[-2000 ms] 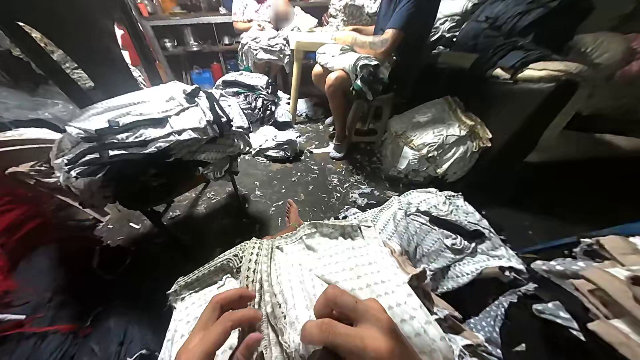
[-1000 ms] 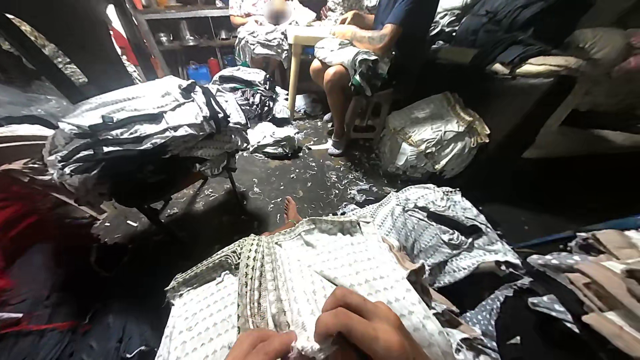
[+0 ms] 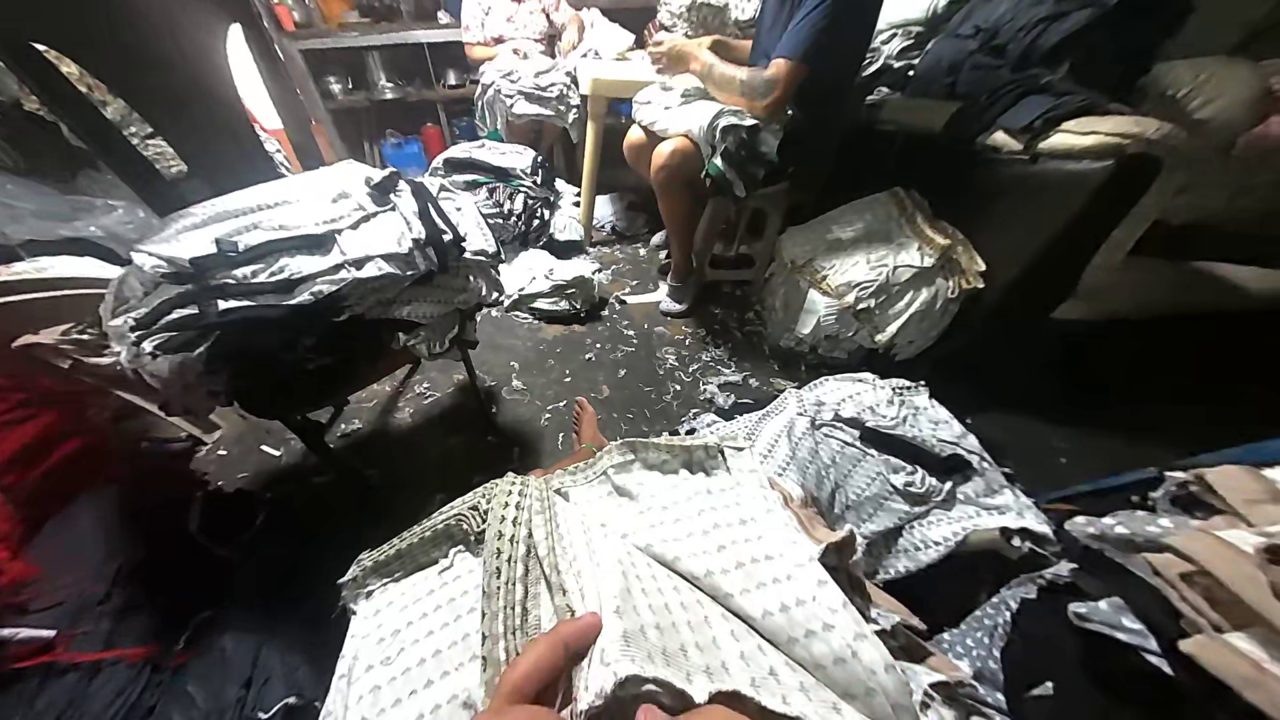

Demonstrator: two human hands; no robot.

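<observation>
A white printed cloth garment piece (image 3: 700, 560) lies spread across the lap, with a patterned band (image 3: 515, 570) running down its left part. My left hand (image 3: 545, 665) is at the bottom edge, its thumb or finger lying on the cloth beside the band; the rest is cut off by the frame. Of my right hand (image 3: 690, 712) only small parts show at the bottom edge, at the cloth's ragged near edge, so its grip is hidden. A grey-white patterned garment (image 3: 870, 460) lies just beyond the cloth on the right.
Folded garments (image 3: 290, 240) are stacked on a low stand at left. A stuffed white sack (image 3: 870, 275) stands beyond, right of a plastic stool (image 3: 740, 235). Two people sit by a table (image 3: 610, 75). Thread scraps litter the floor (image 3: 640, 370). Fabric pieces (image 3: 1200, 580) lie at right.
Both hands have moved down toward the bottom edge and are now mostly out of view. The near edge of the cloth is now raised and bunched around the right hand.
</observation>
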